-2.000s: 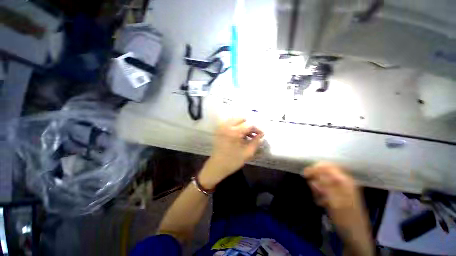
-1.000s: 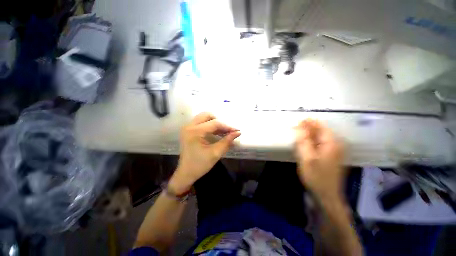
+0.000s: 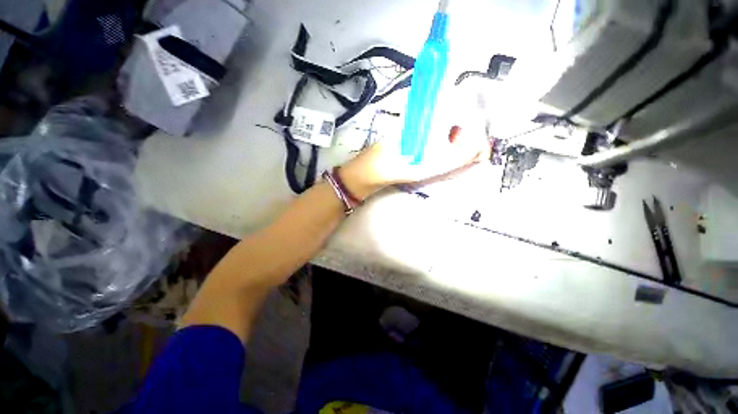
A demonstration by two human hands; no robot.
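Observation:
My left hand (image 3: 447, 156) reaches over the table to the needle area of the white sewing machine (image 3: 639, 69). It is washed out by the lamp glare and partly behind the bright blue lamp head (image 3: 429, 89), so I cannot tell whether its fingers hold anything. The fingertips are beside the metal presser foot parts (image 3: 516, 164). My right hand is out of the picture. Loose black-and-white cloth strips (image 3: 295, 166) with a white paper ticket (image 3: 313, 127) lie left of my left hand.
A grey bundle (image 3: 154, 81) with a ticket lies at the table's left edge. A clear plastic bag (image 3: 81, 234) is left of the table. Black thread snips (image 3: 663, 241) lie on the machine bed at right. A dark phone-like rectangle (image 3: 628, 393) is at lower right.
My left hand has moved forward and right from the table's front edge to the needle area. My right hand has left the picture. The view has shifted; the lamp looms larger and the snips now show.

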